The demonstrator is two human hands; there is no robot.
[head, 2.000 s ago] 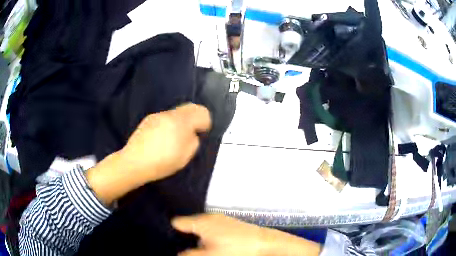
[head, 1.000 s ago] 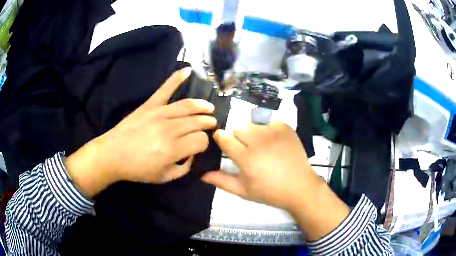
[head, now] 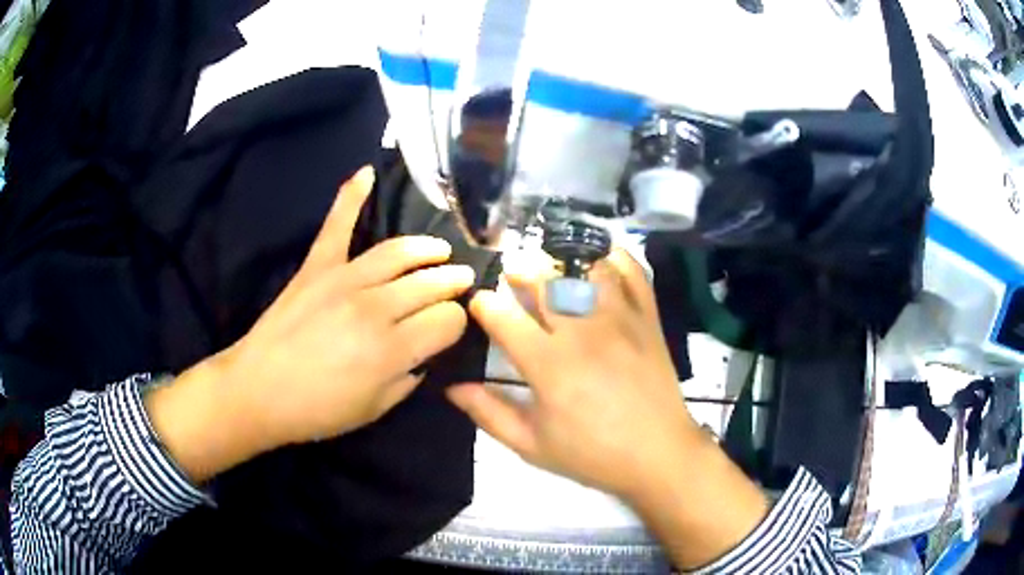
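Note:
The black garment piece (head: pixel 270 169) covers the table left of the needle area and runs under my left hand. My left hand (head: pixel 337 326) lies on the cloth with its fingers spread, fingertips near the cloth's right edge. My right hand (head: pixel 584 371) is just right of that edge, its index fingertip at the cloth edge near my left fingertips; its upper fingers are partly behind the tension dial (head: pixel 576 238) and pale knob (head: pixel 572 295). The sewing machine head (head: pixel 573 140) is above my hands, with the shiny oval guard (head: pixel 483 152) over the needle area. The needle and presser foot cannot be made out.
Black strips (head: pixel 825 393) and a green band (head: pixel 741 416) hang right of my right hand. White angular pieces (head: pixel 270 56) lie at the upper left. The ruler (head: pixel 539 553) runs along the front edge. Small black scraps (head: pixel 926 407) lie at the far right.
My right hand came up from the front edge to the needle area, then slightly further up under the dial. My left hand moved up the cloth, then slightly left, with its fingers spread.

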